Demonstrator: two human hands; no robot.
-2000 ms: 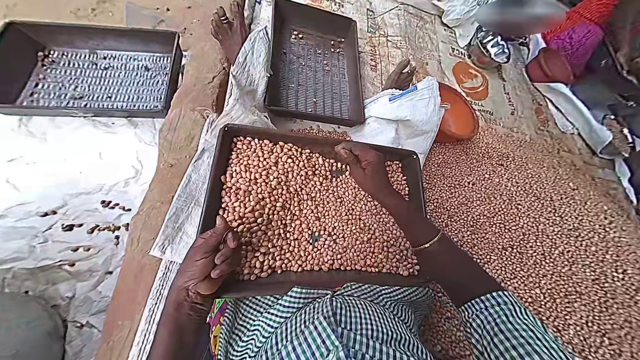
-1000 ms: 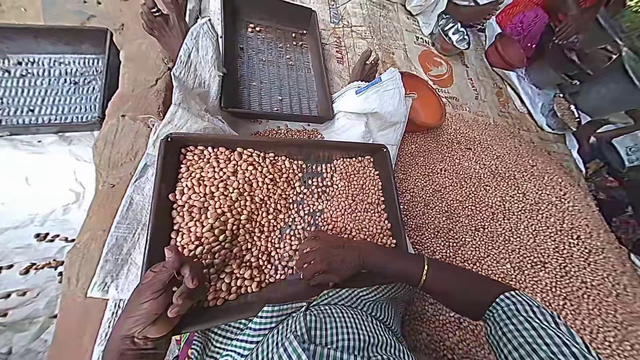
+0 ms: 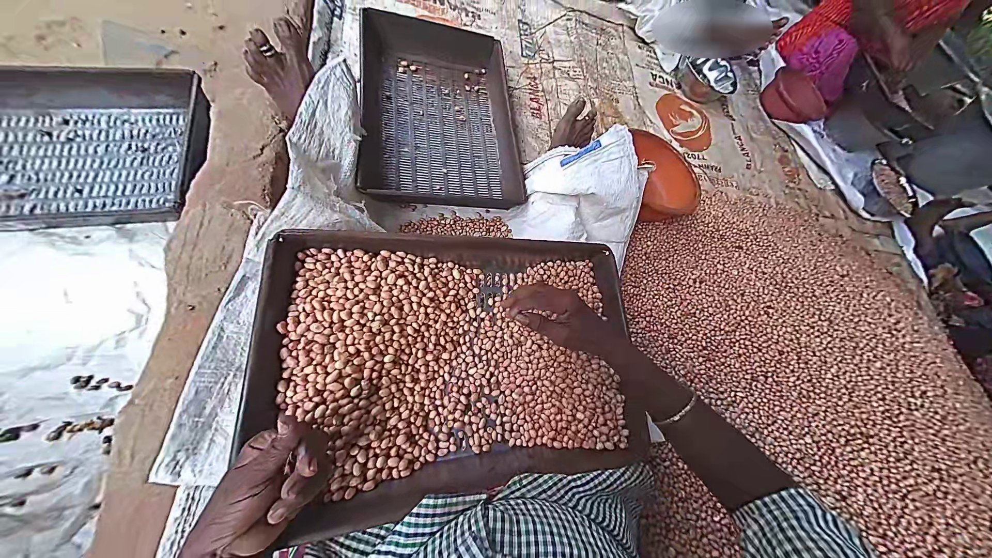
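Note:
A dark slotted tray (image 3: 442, 242) rests on my lap, holding shelled peanuts (image 3: 372, 325) spread in a layer. Parts of its slotted bottom show between a left heap and a right heap. My right hand (image 3: 562, 314) is over the right heap, fingers bent and touching or just above the nuts; whether it pinches one cannot be told. My left hand (image 3: 267, 484) is at the tray's near left corner, fingers curled by the rim, thumb and fingertips close together; its grip is unclear.
A second slotted tray (image 3: 508, 124) with a few nuts lies beyond, between two feet. Another tray (image 3: 194, 147) is at the left on white sheeting. An orange bowl (image 3: 670, 178) sits by a large peanut pile (image 3: 806, 341). Other people are at the upper right.
My right hand has moved from the near middle of the tray to the upper part of the right heap. The band of slotted bottom between the heaps shows more than two seconds ago.

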